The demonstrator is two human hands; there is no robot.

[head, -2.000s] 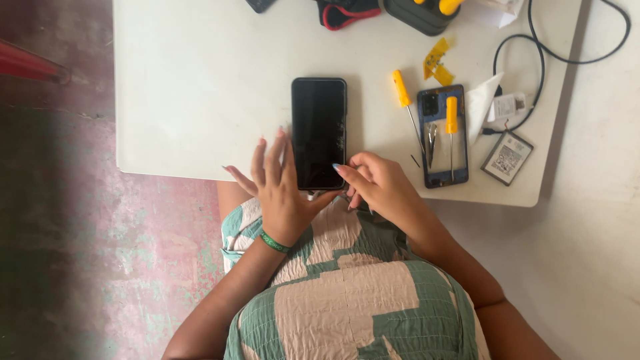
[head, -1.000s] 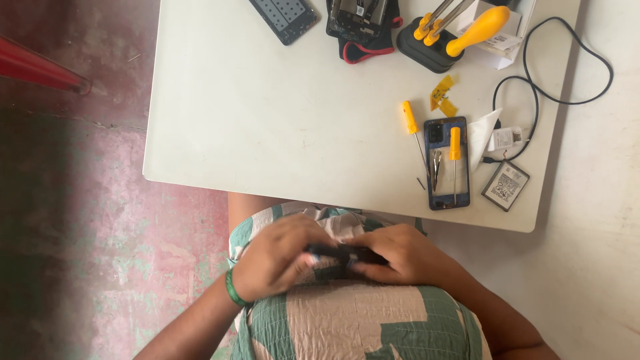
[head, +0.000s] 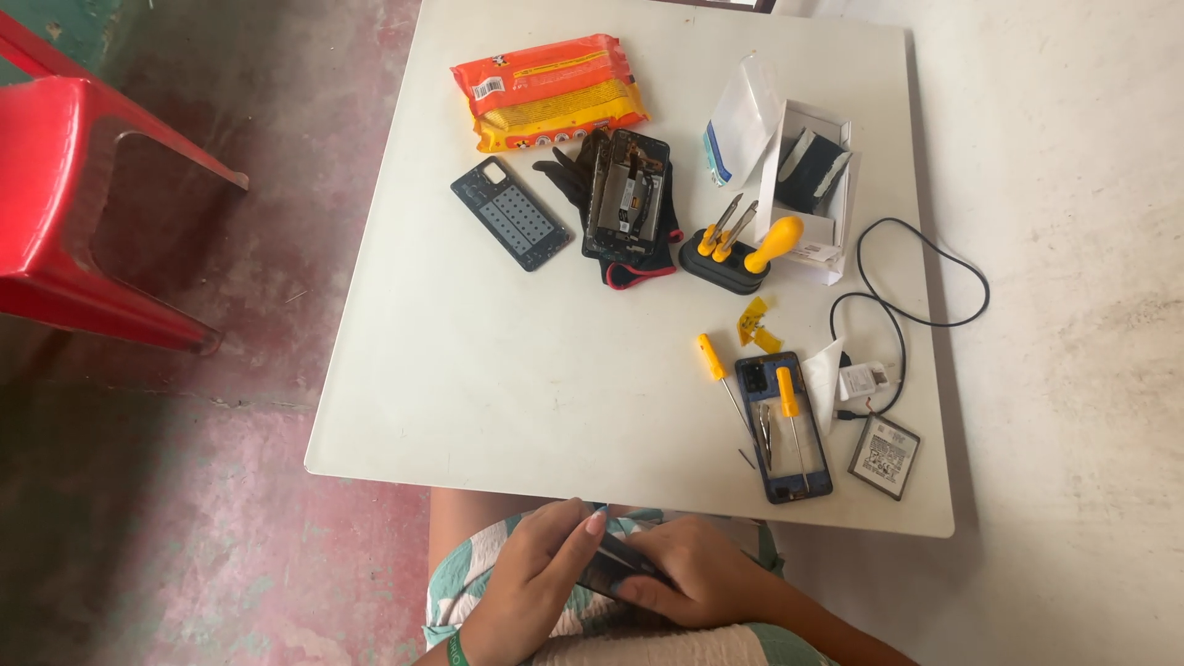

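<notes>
Over my lap, just below the table's near edge, my left hand and my right hand grip a dark smartphone from both sides, its glossy face partly hidden by the fingers. On the table, a blue phone frame carries a yellow-handled screwdriver and metal tweezers. Another yellow-handled screwdriver leans beside its left edge. A phone battery lies to the right, near a white charger adapter and a black cable. Yellow film scraps sit above the frame.
Farther back are a perforated phone back part, an opened phone on dark gloves, an orange wipes pack, a black tool stand and an opened white box. A red plastic chair stands left of the white table.
The phone was flat at the table's near edge two seconds ago; both hands have brought it down over the lap and hold it tilted. The view has shifted to show more of the table.
</notes>
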